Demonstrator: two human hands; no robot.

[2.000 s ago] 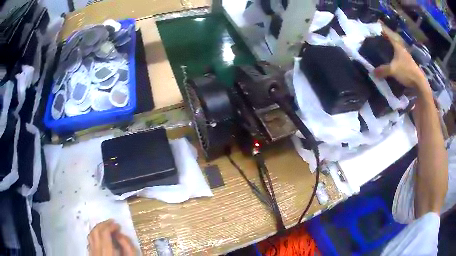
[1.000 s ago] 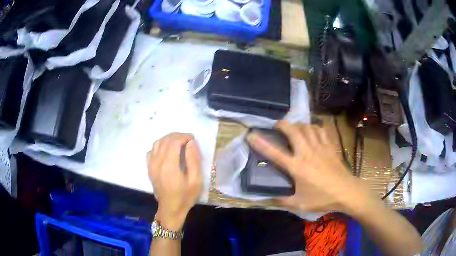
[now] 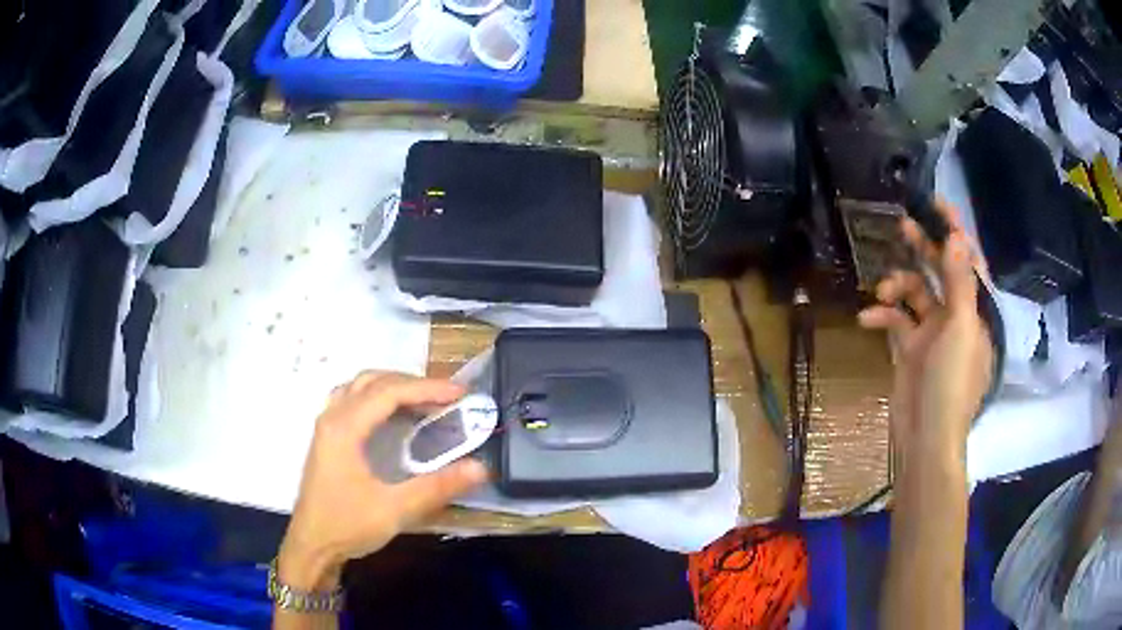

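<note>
A black plastic housing (image 3: 671,412) lies flat near the bench's front edge, its oval recess (image 3: 584,410) facing up. My left hand (image 3: 369,462) holds a white oval part (image 3: 450,434) between thumb and fingers beside the housing's left edge. Thin wires run from the oval to the housing. My right hand (image 3: 935,295) is raised at the right with its fingers around the black handle of the soldering iron (image 3: 925,219), by the stand; the tip cannot be made out. A second housing (image 3: 498,222) lies behind, with another white oval (image 3: 380,227) at its left.
A blue bin (image 3: 400,81) of white ovals stands at the back. The fume fan (image 3: 695,160) stands right of the second housing, cords in front of it. Wrapped housings (image 3: 68,314) are stacked left and right. White paper (image 3: 265,320) lies left. An orange-red bundle (image 3: 748,581) is below the edge.
The view has shifted. The nearer housing, earlier under my right hand, now lies uncovered with its recess showing. My left hand has taken a white oval. My right hand has moved right to the soldering iron.
</note>
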